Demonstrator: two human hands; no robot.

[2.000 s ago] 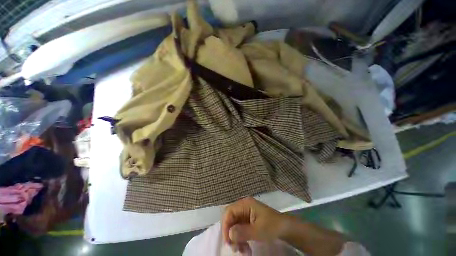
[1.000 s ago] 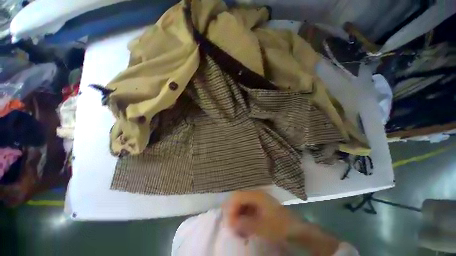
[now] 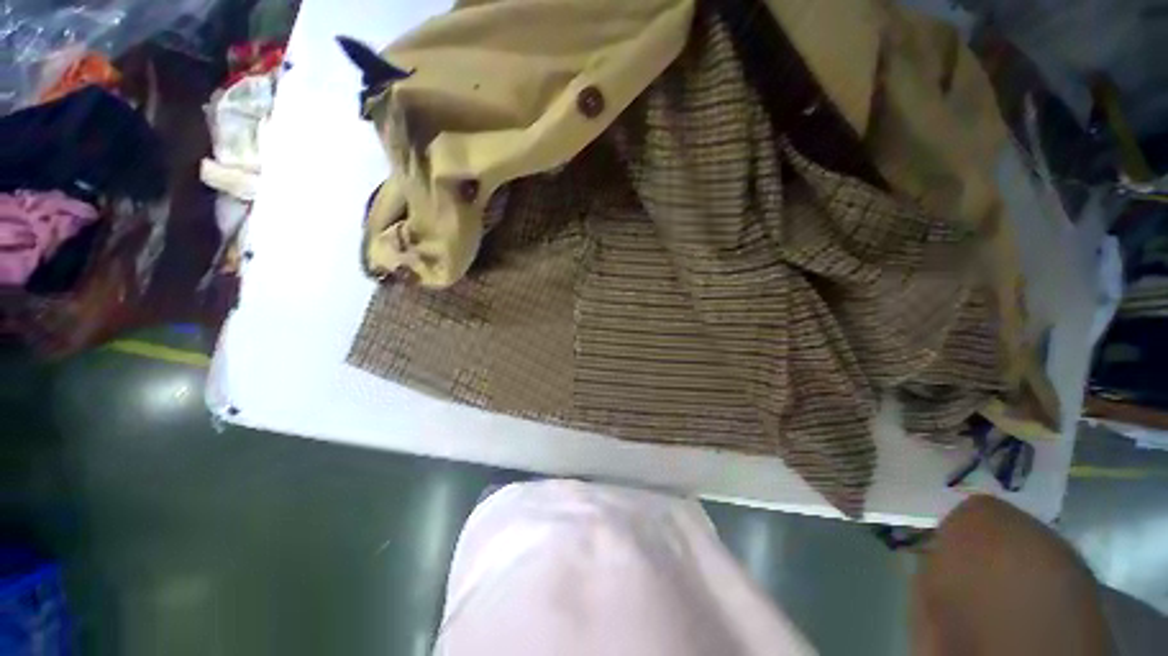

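Note:
The checked cloth (image 3: pixel 666 346) lies spread on the white table (image 3: pixel 308 333), its raw edge near the table's front edge. The tan coat (image 3: pixel 538 64) is heaped beyond it, with a bunched tan sleeve (image 3: pixel 423 231) at left and dark buttons. A dark band (image 3: pixel 807 103) runs between tan and check. Dark scissor loops (image 3: pixel 1012 461) lie at the table's right front corner. My right hand (image 3: pixel 1012 590) is a blurred shape at the lower right, below those loops; its fingers cannot be made out. My left hand is not in view.
Piled clothes, orange, dark and pink (image 3: pixel 51 237), are at the left beyond the table. A blue crate (image 3: pixel 32 609) is at the lower left on the green floor (image 3: pixel 256 538). My pale clothing (image 3: pixel 576 564) is close to the front edge. Dark items stand at far right.
My right hand has moved from the front middle to the lower right, near the dark loops. The view has shifted, so the cloth appears higher and farther right. The cloth looks otherwise much the same.

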